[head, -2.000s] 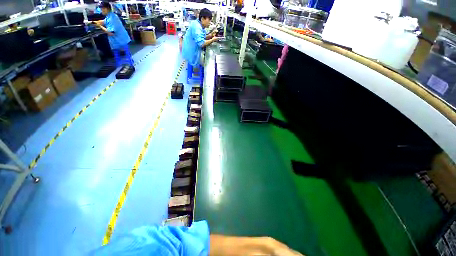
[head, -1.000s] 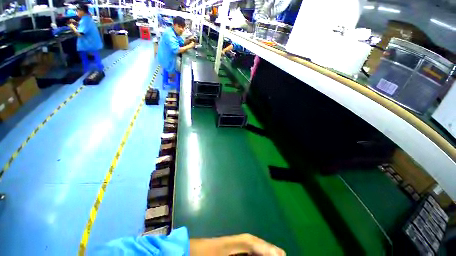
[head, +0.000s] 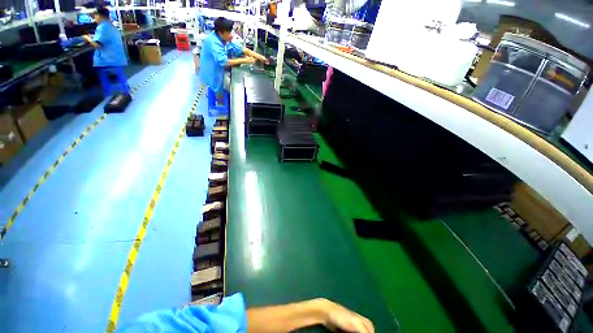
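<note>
My left hand (head: 344, 317) reaches in from the bottom edge over the green bench, below a light blue sleeve. Its fingers are cut off by the lower edge, so what it holds, if anything, is hidden. My right hand is not in view. A glossy black panel (head: 377, 229) lies flat on the green surface (head: 305, 247), ahead and to the right of my left hand, not touching it.
Open-sided black trays (head: 298, 140) stand farther up the bench. Blocks (head: 207, 250) line its left side on the floor. A white-edged shelf (head: 416, 83) overhangs the right, above a parts tray (head: 558, 283). A person (head: 218, 62) works at the far end; another stands far left.
The view has swung to the right, so the bench and trays sit farther left. My left hand stays at the bottom edge, its knuckles now more arched. The far person has turned towards the bench.
</note>
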